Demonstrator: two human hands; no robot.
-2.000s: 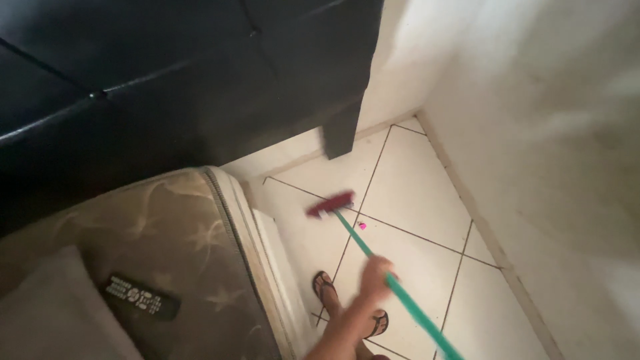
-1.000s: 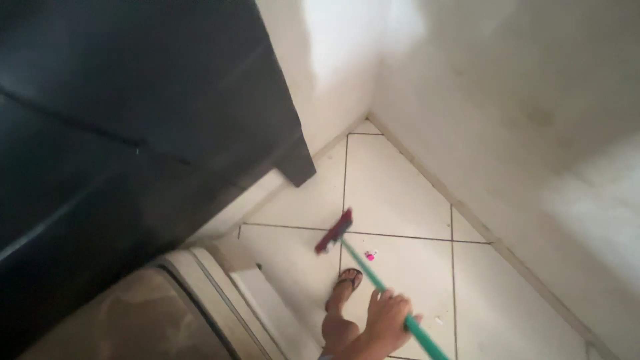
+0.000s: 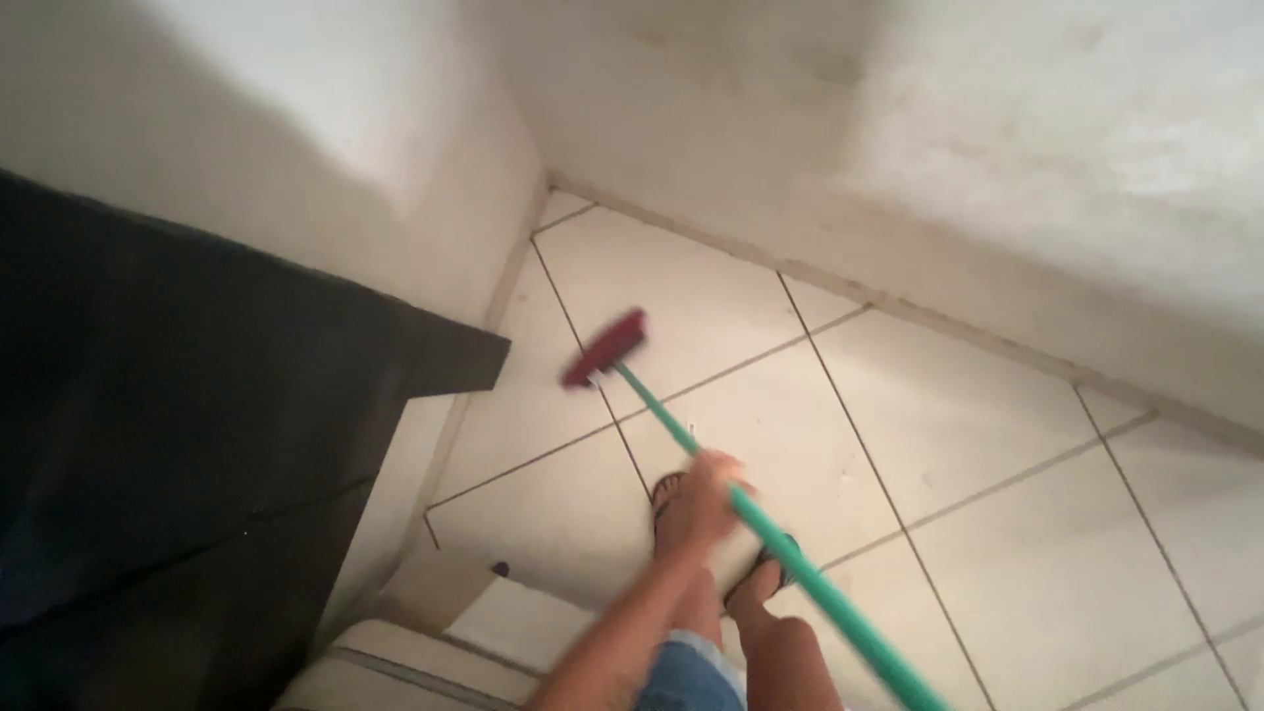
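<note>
My left hand point(image 3: 713, 494) is closed around the green handle point(image 3: 825, 592) of a broom, partway along its length. From there the handle runs up and left to the dark red broom head point(image 3: 604, 348), which is blurred and lies over the pale floor tiles point(image 3: 691, 286). The handle's other end leaves the view at the bottom right. My right hand is out of view. Small bits of debris point(image 3: 847, 474) lie on the tiles to the right of my left hand.
Black padded furniture point(image 3: 197, 415), perhaps a headboard, fills the left side. A mattress corner point(image 3: 395, 667) and a pale bed base point(image 3: 523, 617) are at bottom left. Walls meet in a corner point(image 3: 549, 178) beyond the broom. My feet in flip-flops point(image 3: 765, 578) stand below it.
The view has turned and shifted strongly. The small pink object seen near the broom head in both earlier frames no longer shows. My left hand keeps hold of the handle.
</note>
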